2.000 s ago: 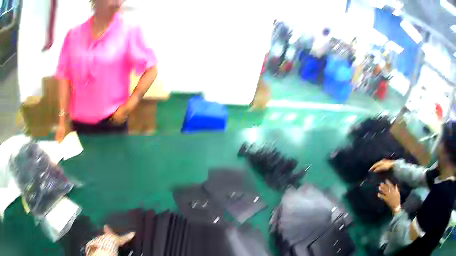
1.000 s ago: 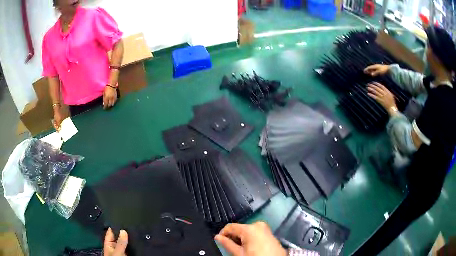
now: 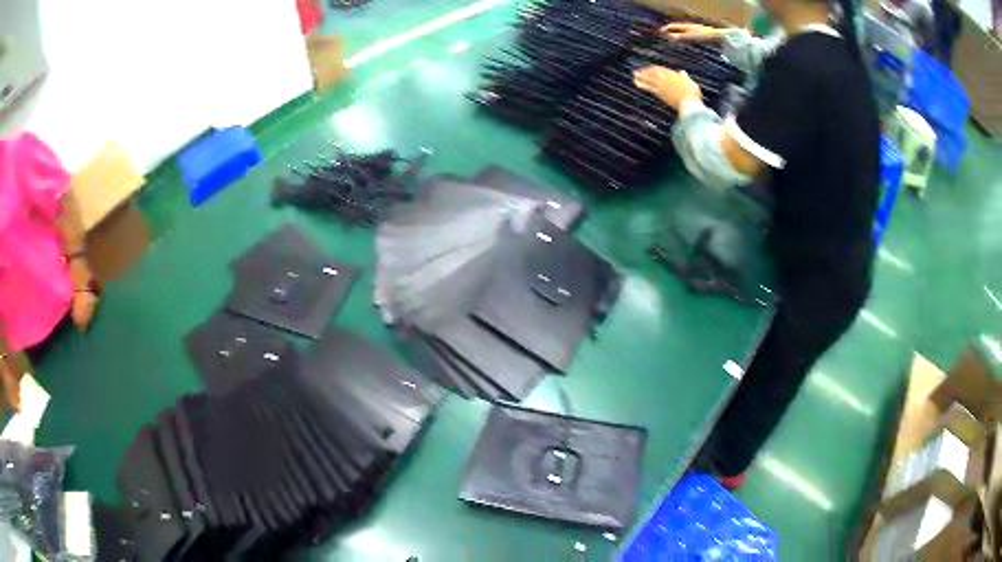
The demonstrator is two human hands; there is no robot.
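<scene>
Neither of my hands is in the picture. Nearest in front of me, a fanned stack of black panels [image 3: 297, 439] spreads across the lower left of the table. A single black panel [image 3: 604, 472] with a small loop and silver dots lies flat at the front edge, right of the stack. A greyer fanned stack [image 3: 472, 258] lies beyond, with a loop and dots on its top panels. Two more panels [image 3: 294, 283] overlap left of it. The view is somewhat blurred.
A black cord bundle [image 3: 349, 184] lies mid-table. A person in black [image 3: 819, 165] has both hands at the ridged black stacks [image 3: 615, 99]. A person in pink [image 3: 31, 242] stands left. A blue bin [image 3: 703, 527] stands by the table edge. Open cartons [image 3: 934, 472] are at right.
The view has swung to the right, so table things sit further left. Both my hands and the panel they were at have gone out of the picture.
</scene>
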